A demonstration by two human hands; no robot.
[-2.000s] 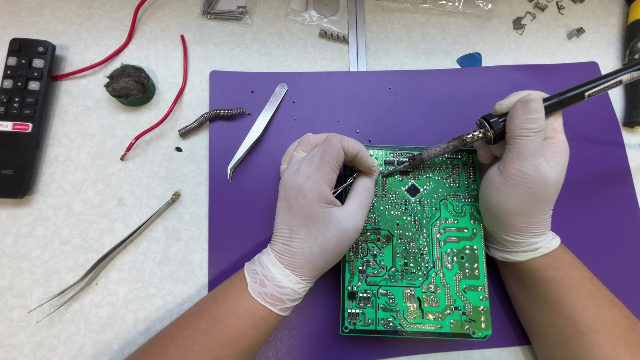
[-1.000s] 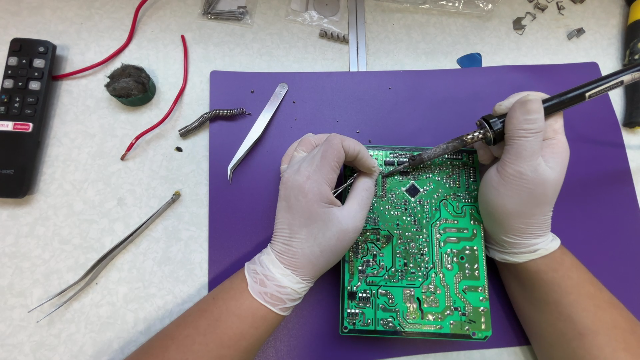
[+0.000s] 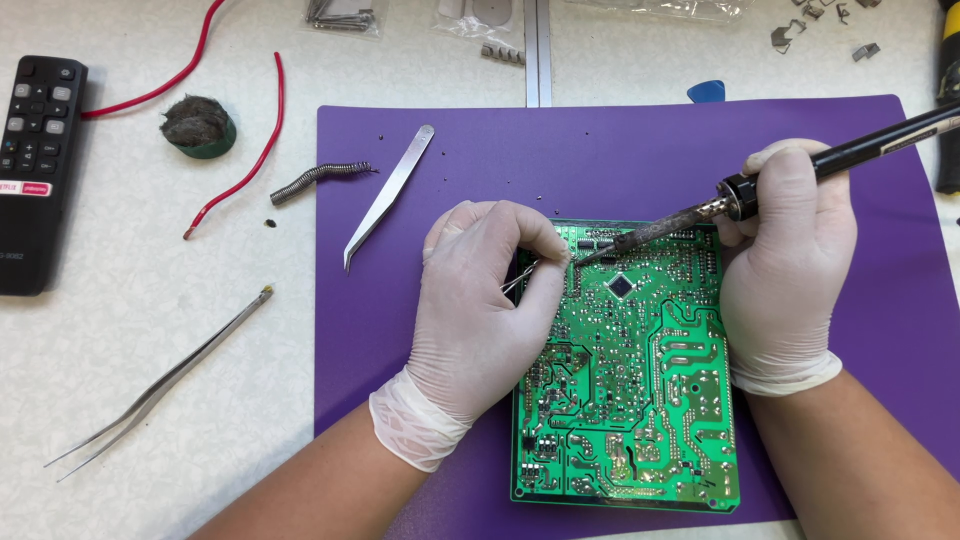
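Note:
A green printed circuit board (image 3: 622, 390) lies on a purple mat (image 3: 420, 465). My gloved left hand (image 3: 491, 300) rests over its upper left part, thumb and fingertips pinching a thin wire-like metal piece (image 3: 519, 279); the far end of that piece is hidden by the fingers. In my gloved right hand (image 3: 799, 247) is a black-handled soldering iron (image 3: 667, 225), slanting down to the left. Its tip touches or hovers just above the board near a row of joints, close beside my left fingertips. A square chip (image 3: 621, 285) sits below the tip.
Angled tweezers (image 3: 390, 195) and a coil of solder (image 3: 319, 180) lie at the mat's upper left. Farther left are long tweezers (image 3: 161, 386), a green tin with dark wool (image 3: 206, 142), red wires (image 3: 262, 157) and a remote control (image 3: 37, 172). A blue pick (image 3: 706, 91) is behind the mat.

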